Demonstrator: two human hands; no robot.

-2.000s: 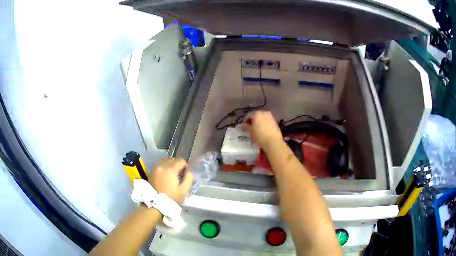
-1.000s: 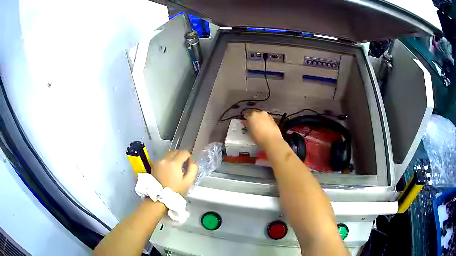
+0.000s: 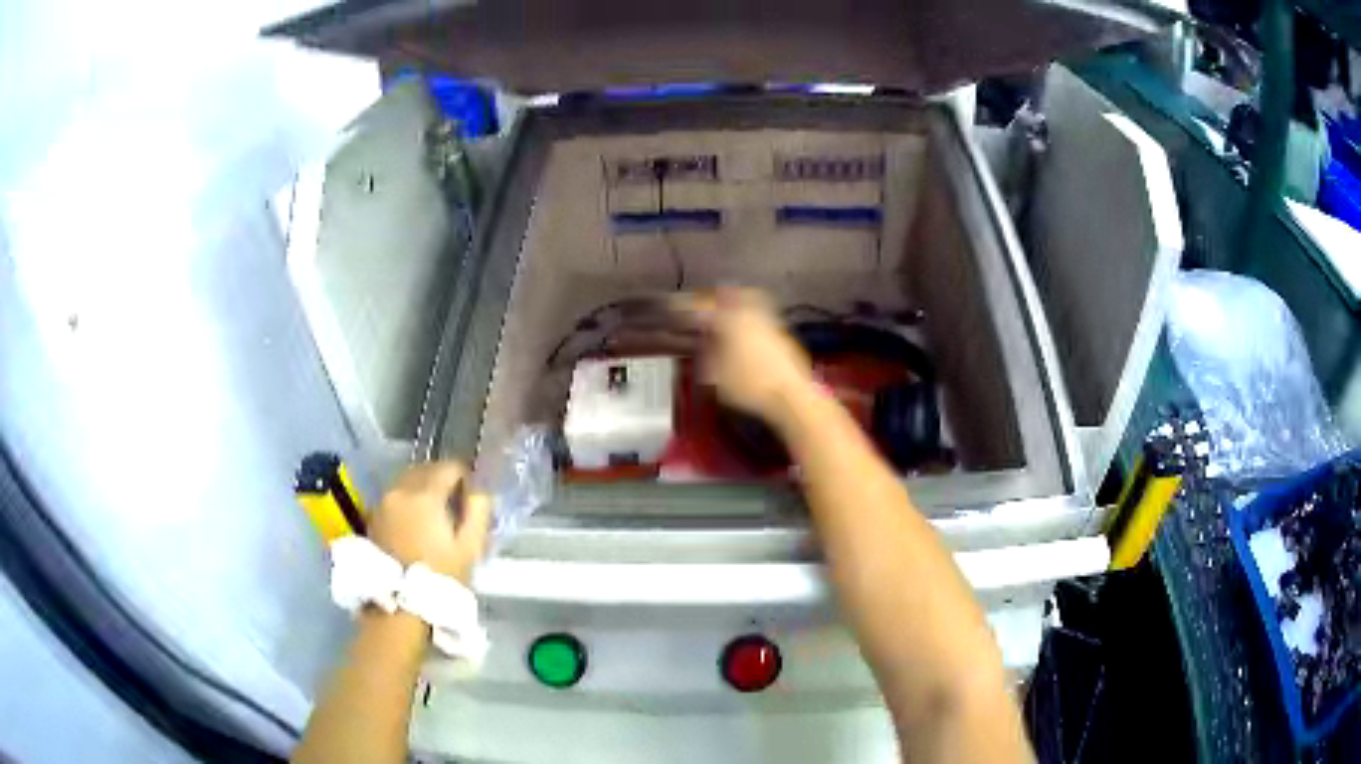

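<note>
The open shield box (image 3: 836, 540) holds black headphones (image 3: 908, 418) on a red mat (image 3: 690, 426), with a white test block (image 3: 620, 411) at its left. My right hand (image 3: 746, 358) is blurred above the left part of the headphones, partly hiding them; whether it holds anything is unclear. My left hand (image 3: 430, 523) is at the front left rim, beside a clear plastic bag (image 3: 520, 481); its fingers are bent at the bag's edge, and its grip is unclear. Thin black cables (image 3: 597, 321) lie behind the white block.
The dark lid (image 3: 717, 45) is tilted up above. Yellow-and-black bars stand at the left (image 3: 329, 496) and right (image 3: 1146, 508) front corners. A green button (image 3: 558, 660) and red button (image 3: 751, 661) are on the front panel. A blue tray (image 3: 1272, 597) and plastic bags (image 3: 1246, 373) are at right.
My right hand has moved right, off the white block, to the headphones. The view has shifted, bringing more of the right bench into sight. My left hand remains by the bag.
</note>
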